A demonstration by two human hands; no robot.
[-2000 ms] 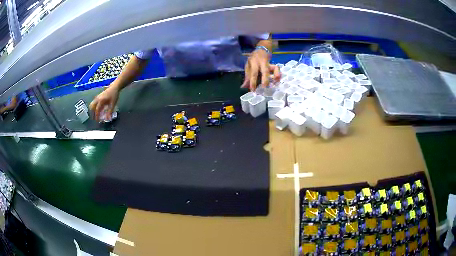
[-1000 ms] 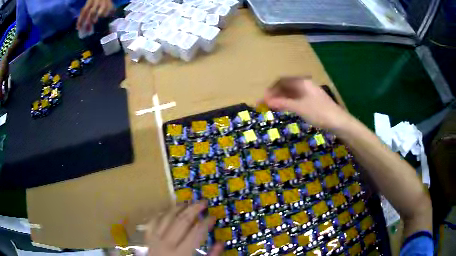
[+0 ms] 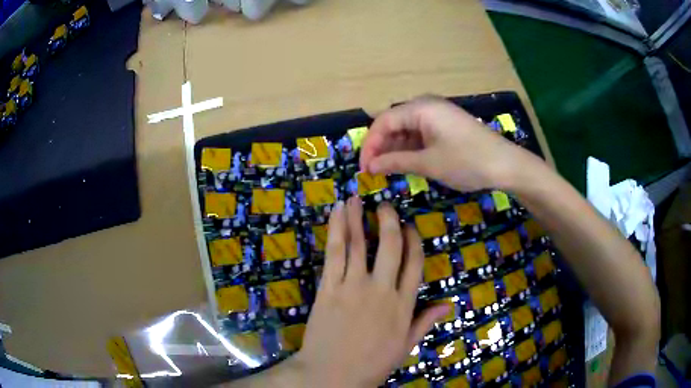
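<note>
Rows of small circuit boards [image 3: 280, 246] sit on a black foam tray [image 3: 326, 125]. Most have amber tape on top; a few pale yellow tops [image 3: 501, 201] show in the far rows. My right hand [image 3: 447, 148] is pinched at the upper edge of an amber tape piece [image 3: 372, 183], which lies over a board in the second row. My left hand [image 3: 364, 303] lies palm down over the boards, fingers spread, fingertips just below that board; it covers several boards. Clear film [image 3: 201, 345] with glare overlaps the tray's near left corner.
An amber tape strip [image 3: 121, 360] is at lower left. A black mat [image 3: 68, 151] with several loose boards is at upper left. White housings [image 3: 189, 7] are cut off at the top. A white tape cross [image 3: 186, 111] marks the cardboard [image 3: 326, 61]. White crumpled scraps [image 3: 629, 208] hang at right.
The view has moved closer over the tray. My left hand has moved up and right onto the boards. My right hand has come to the second row, where an amber piece now covers a top.
</note>
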